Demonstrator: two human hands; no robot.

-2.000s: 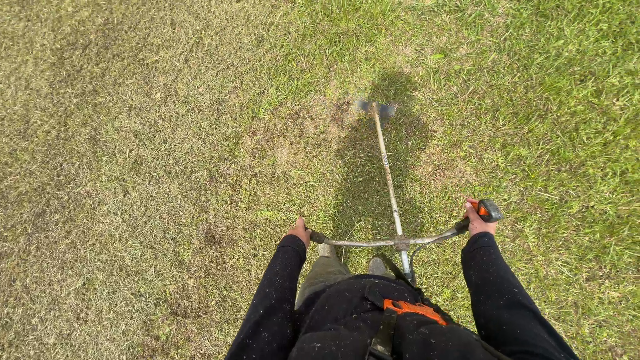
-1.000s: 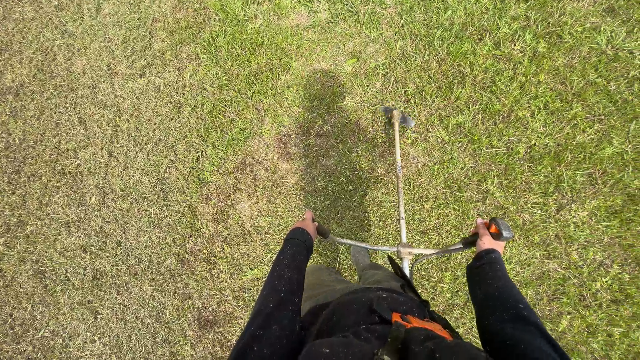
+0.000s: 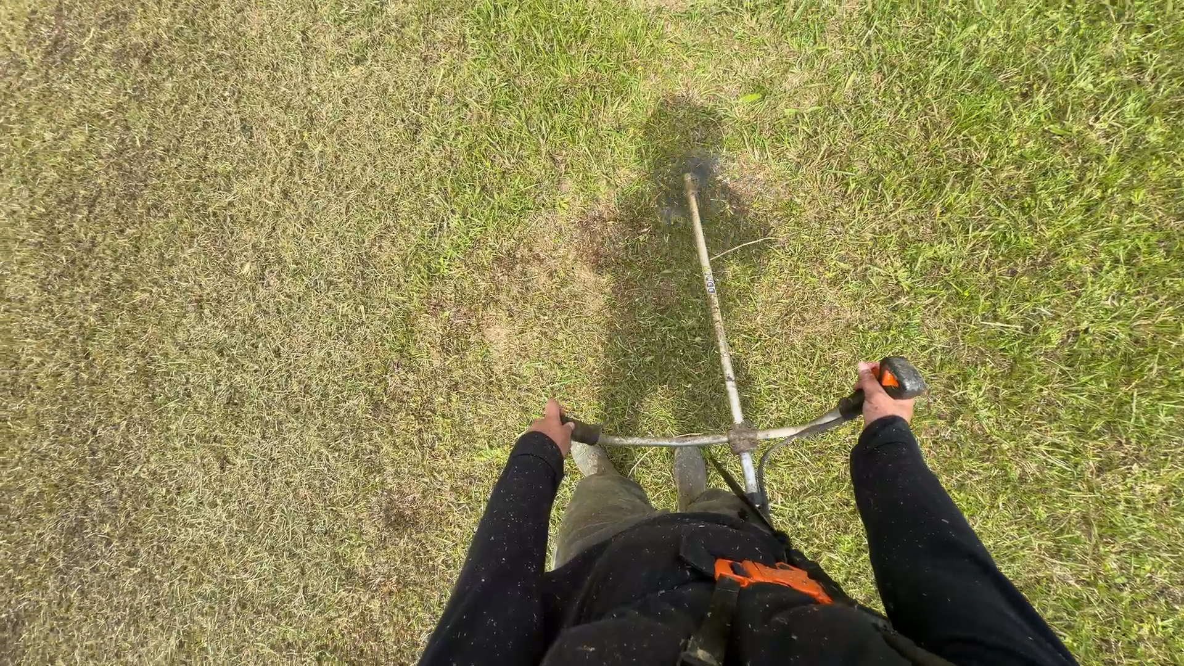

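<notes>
A brush cutter [image 3: 721, 339] with a long pale shaft reaches forward from my right hip over the grass. My left hand [image 3: 553, 427] is closed around the dark grip at the left end of its bicycle-style handlebar [image 3: 661, 441]. My right hand [image 3: 881, 398] holds the right grip, beside the black and orange throttle control [image 3: 900, 377]. At the shaft's far end the cutting head [image 3: 700, 178] is a blur over my shadow, and its shape cannot be made out. An orange harness buckle [image 3: 773, 577] lies across my front.
Short, dry, yellowish grass [image 3: 222, 324] covers the left side. Greener, longer grass [image 3: 1045, 231] grows on the right. A brownish patch [image 3: 527, 305] lies ahead of my boots [image 3: 689, 474], and a thin stalk [image 3: 743, 248] is beside the shaft.
The cutting head has swung left since a second ago, back over my shadow; before that it had moved from the shadow to the right. Both hands stay on the handlebar.
</notes>
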